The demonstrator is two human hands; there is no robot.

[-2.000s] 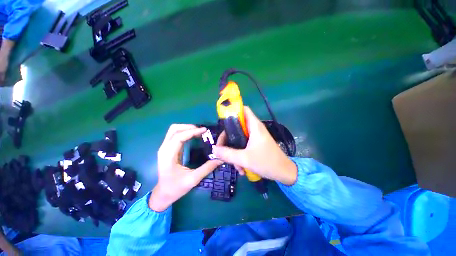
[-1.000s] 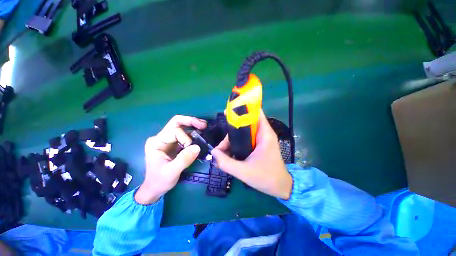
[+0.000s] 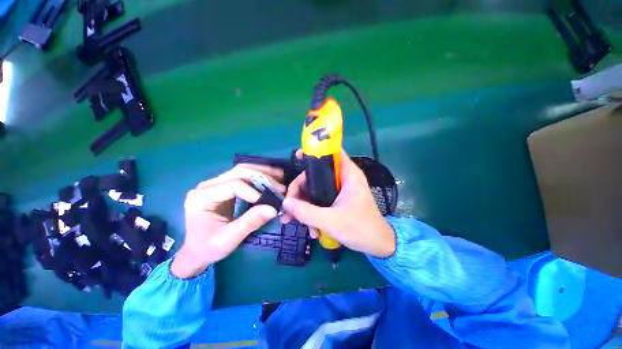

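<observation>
My left hand [image 3: 221,215] holds a small black part [image 3: 271,198] with a pale metal strip between thumb and fingers. My right hand [image 3: 344,208] is wrapped around the electric screwdriver [image 3: 322,150], yellow-orange and black, its tip pointing down toward me; its thumb and fingertip touch the small part's right end. A black bracket unit [image 3: 293,243] lies on the green surface under and between my hands, partly hidden by them. The grey mesh-like screw dish [image 3: 374,192] is just right of my right hand, partly covered by it and the cord.
A pile of small black parts with white patches [image 3: 89,232] lies left of my hands. More bracket units [image 3: 123,95] lie at the upper left, and black arms [image 3: 580,41] at the upper right. A brown carton [image 3: 580,184] stands at the right. The black cord [image 3: 368,116] loops behind the screwdriver.
The small part has been turned in my left hand, so its pale strip shows differently. The screwdriver has tilted and its tip shows again below my right hand. The bracket units and pile have shifted left in view.
</observation>
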